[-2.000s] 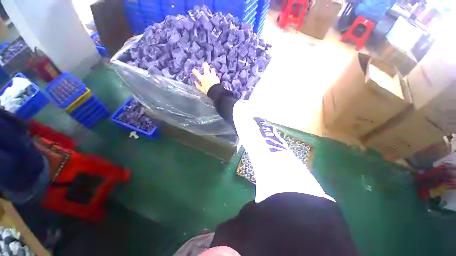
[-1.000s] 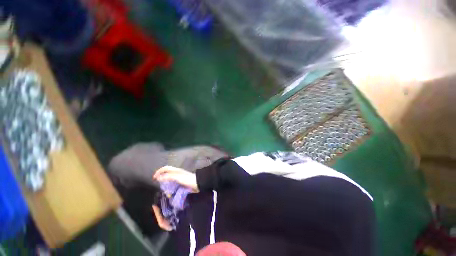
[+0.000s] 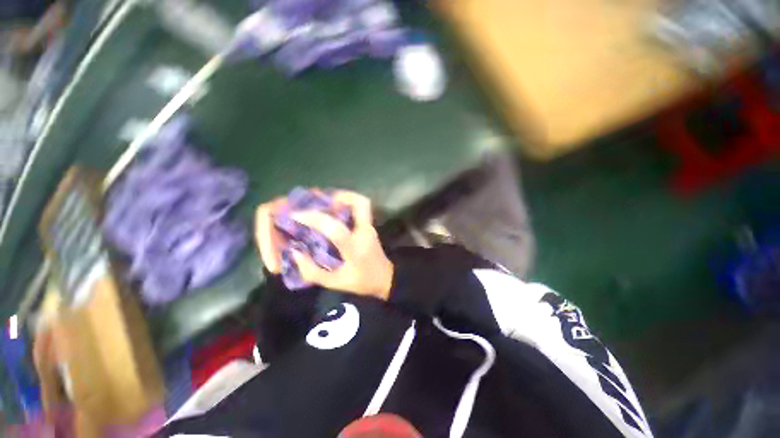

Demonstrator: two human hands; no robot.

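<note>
Several purple moulded parts [image 3: 310,235] are held in a cluster between my two hands, close in front of my chest. My right hand [image 3: 368,255] wraps them from the right, with fingers bent over them. My left hand [image 3: 268,234] cups them from the left and is partly hidden. The hands and parts are blurred, so the exact number of parts cannot be told. A loose purple pile [image 3: 175,210] lies on the green bench [image 3: 282,120] left of my hands.
Another purple pile [image 3: 329,30] lies farther across the bench, beside a blurred white object [image 3: 420,72]. A cardboard tray [image 3: 111,342] with greyish pieces is at the left. Another cardboard tray [image 3: 556,77] is at the upper right. A red stool [image 3: 727,137] stands at the right.
My right hand has left the big lined carton and come to my body, now holding purple parts together with my left hand. The view has turned from the floor to the bench.
</note>
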